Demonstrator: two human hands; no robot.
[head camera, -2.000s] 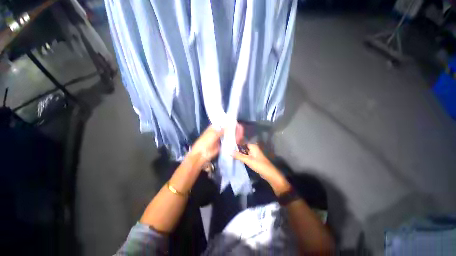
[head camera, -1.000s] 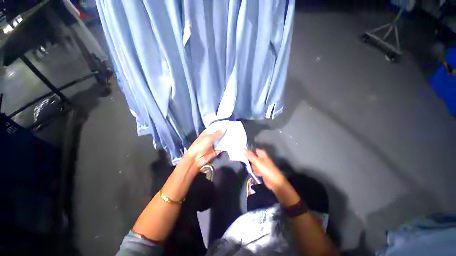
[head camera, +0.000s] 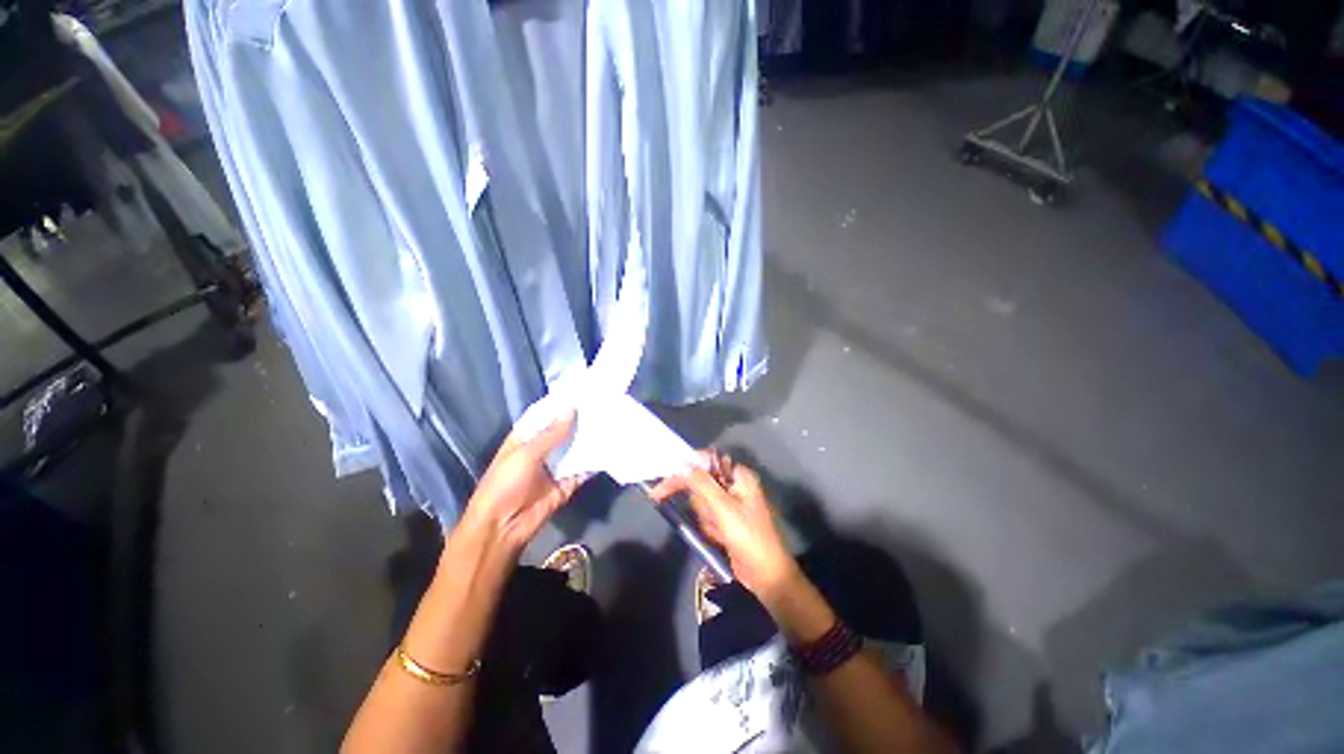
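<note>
Several light blue garments (head camera: 369, 221) hang in front of me, with open fronts and long sleeves. A piece of the nearest garment's lower edge or front corner (head camera: 607, 427) is pulled toward my lap and glares white. My left hand (head camera: 519, 483) grips its left side between thumb and fingers. My right hand (head camera: 728, 516) pinches its right corner. A tiny dark object shows at my right fingertips, too small to name. A narrow strip hangs below the cloth beside my right hand; I cannot tell what it is.
A blue bin (head camera: 1279, 221) with a black-yellow stripe stands at the upper right. A wheeled stand (head camera: 1029, 153) is at the upper right. More blue cloth (head camera: 1238, 681) is at the lower right. Dark table or rack legs (head camera: 59, 317) are at the left. My shoes are below my hands.
The view has shifted right, so the garments sit further left and the blue bin shows more. The held cloth went from a narrow hanging strip to spread between my hands, which have moved apart.
</note>
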